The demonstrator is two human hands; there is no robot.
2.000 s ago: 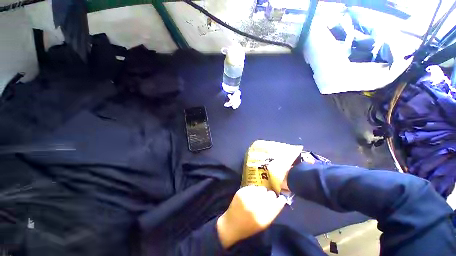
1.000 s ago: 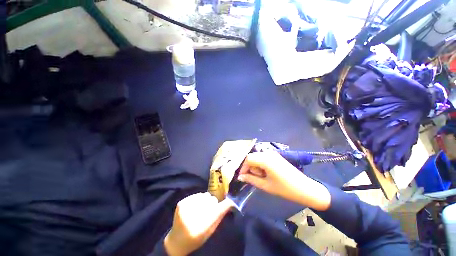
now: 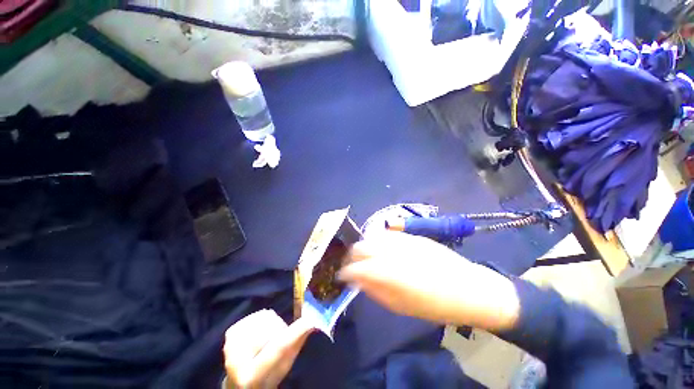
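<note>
An open snack pouch with a white and bluish inner edge shows small brown pieces inside. My left hand grips the pouch at its lower left edge. My right hand is at the pouch's right opening, its fingertips blurred; whether they hold a piece cannot be told. Behind my right hand lies the steam iron, its blue handle with an orange tip showing and its body partly hidden by the hand. Dark garment pieces lie heaped at the left.
A phone lies left of the pouch. A water bottle stands behind it with a crumpled white lump. A white bin is at the back, hanging purple-navy pieces at right, ribbed hoses behind the iron.
The view has shifted right. My right hand has gone from inside the sleeve-hidden pouch mouth to its right side, and the pouch opening now faces the camera, showing its contents. My left hand keeps its grip.
</note>
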